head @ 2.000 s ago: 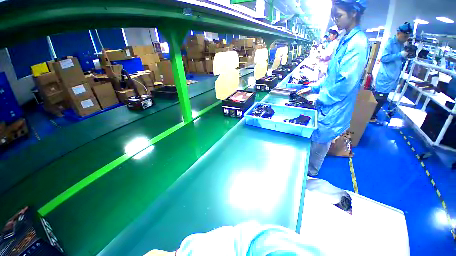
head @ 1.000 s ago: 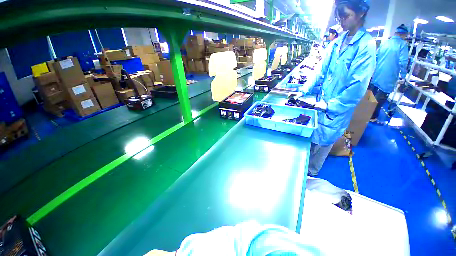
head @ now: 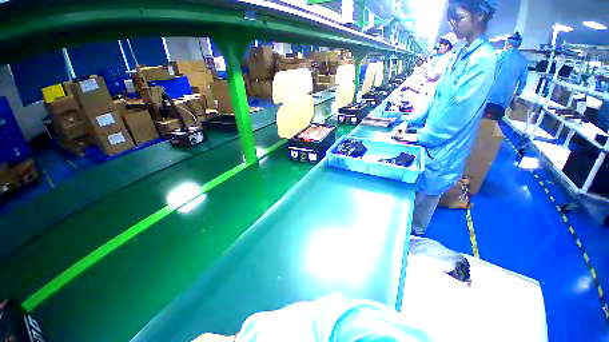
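Note:
An open retail box [head: 311,145] stands on the green conveyor ahead, its plain lid [head: 294,103] upright and a reddish-brown printed item on top inside. Another black printed box [head: 20,324] is cut off at the lower left corner. A light blue sleeve [head: 320,320] lies along the bottom edge. A sliver of a hand [head: 212,338], seemingly my right hand, shows at its left end; its fingers are out of the picture. My left hand is not in view. Neither box is touched by my hands.
A blue bin [head: 374,160] with dark bundles sits on the green worktop [head: 294,247]. A person in a blue coat [head: 461,107] stands beside it. A green post [head: 241,107] rises left of the open box. More open boxes stand farther along. Cartons [head: 110,120] are stacked behind.
The open box has moved nearer along the conveyor. The lower left box has slid farther out of the picture. My sleeve has not moved. The neighbour's hands and a distant person have shifted.

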